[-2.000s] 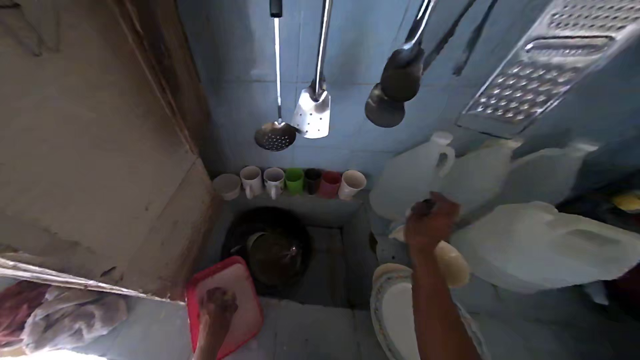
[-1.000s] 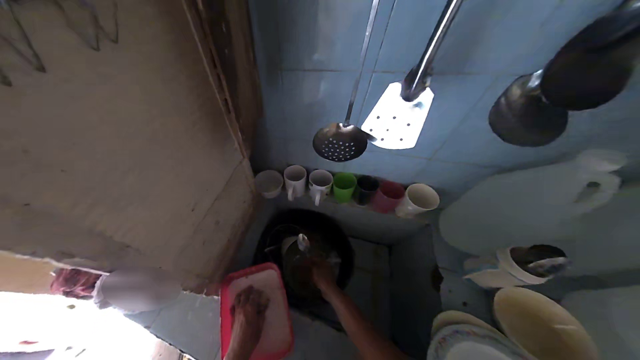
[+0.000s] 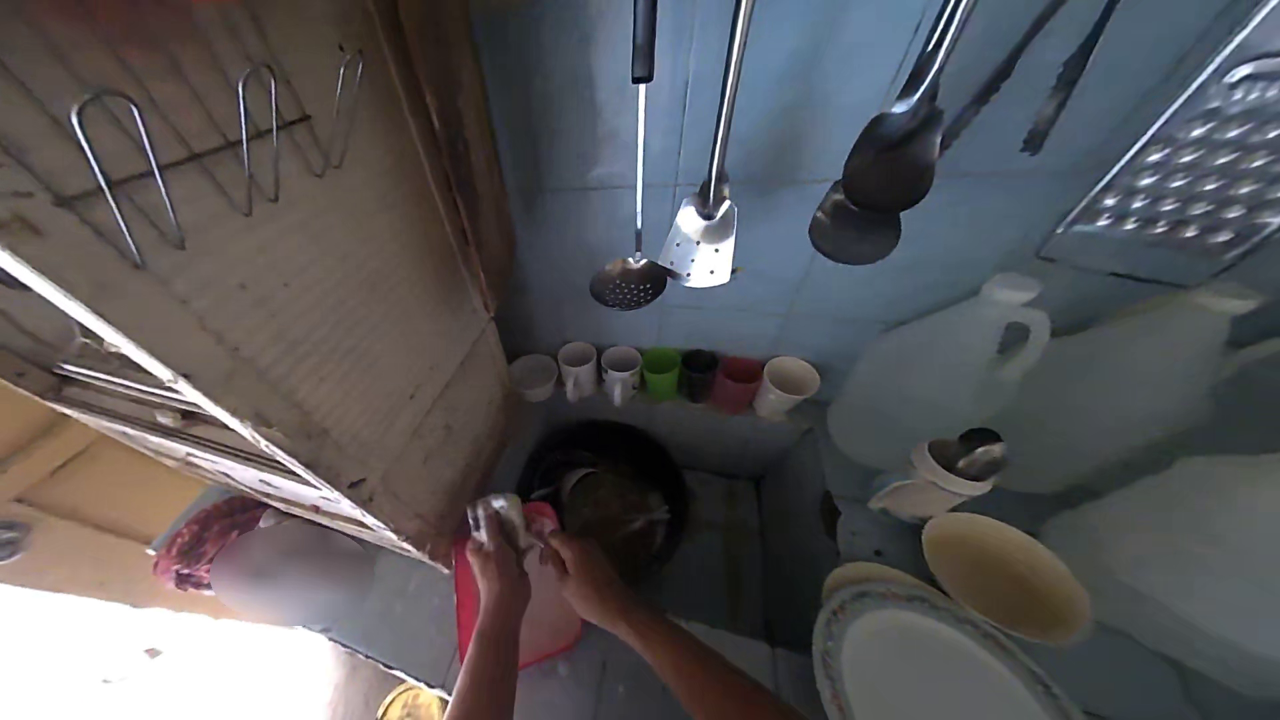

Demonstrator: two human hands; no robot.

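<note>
My left hand (image 3: 497, 545) is closed around a whitish cloth or sponge (image 3: 503, 517), over a red-rimmed plastic tray (image 3: 545, 637). Close to its right, my right hand (image 3: 568, 562) has its fingers bent over the tray's upper end; a small, blurred thing seems to be between them, too unclear to name. Beside both hands stands a dark round basin (image 3: 655, 450) in the sink, with murky water and dishes in it.
Mugs and cups, among them a green cup (image 3: 661, 374), line the ledge behind the basin. At right are a cutlery holder (image 3: 938, 482), an oval yellowish dish (image 3: 1005, 577), a patterned plate (image 3: 925, 655) and large plastic jugs (image 3: 935, 375). A slotted spatula (image 3: 703, 243) hangs above.
My right hand has come out of the basin to the tray, close to my left hand. My left hand has lifted from the tray's surface with the whitish thing in it.
</note>
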